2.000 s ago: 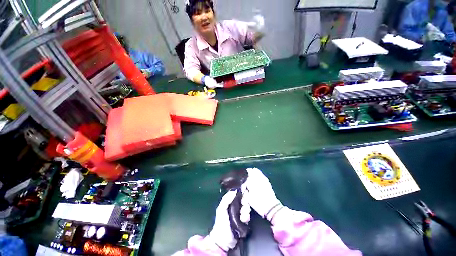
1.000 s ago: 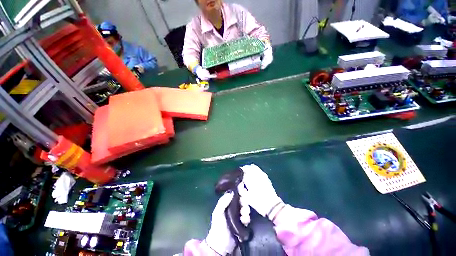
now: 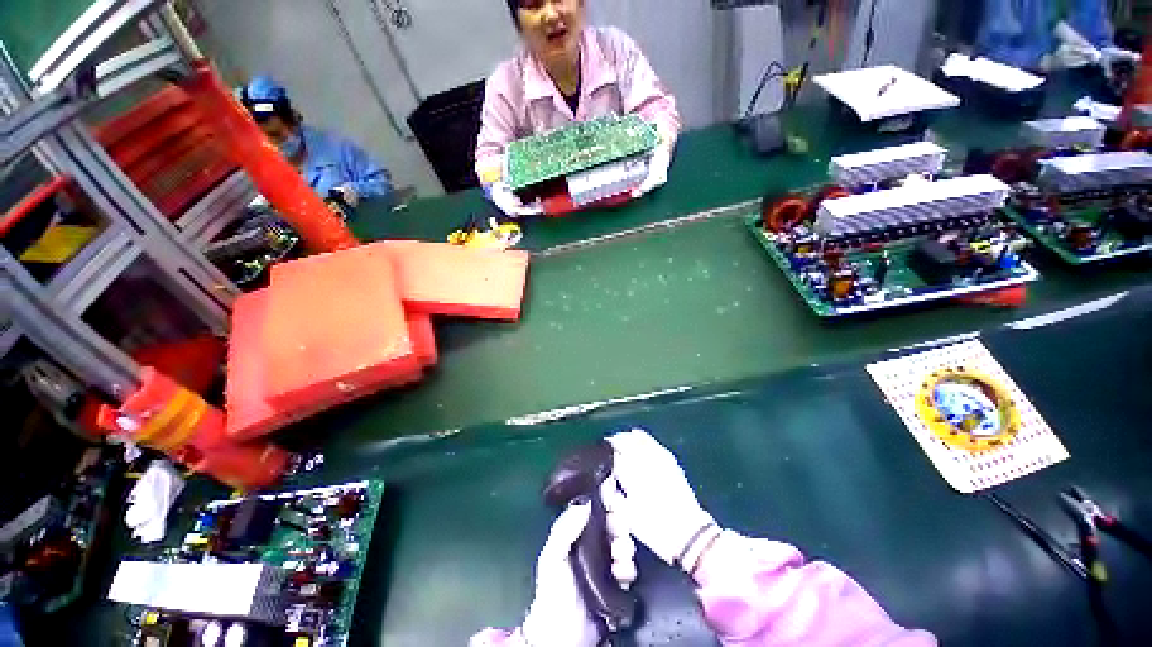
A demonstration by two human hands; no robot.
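The black handheld scanner (image 3: 589, 546) is upright in front of me, its wide head at the top and its handle pointing down. My left hand (image 3: 558, 584), in a white glove, is around the handle from the left. My right hand (image 3: 656, 497), also in a white glove, holds the scanner near its head from the right. The side of the scanner that faces the right hand is hidden.
A circuit board (image 3: 360, 537) lies at lower left. Red foam pads (image 3: 335, 322) are stacked behind it. Another board (image 3: 872, 293) stands far right. A label sheet (image 3: 969, 411), tweezers (image 3: 1038, 532) and cutters (image 3: 1086, 537) lie right. A person opposite holds a board (image 3: 584, 149).
The person opposite has lowered a raised hand and now holds the board with both hands. My hands stay on the scanner. The view has shifted slightly.
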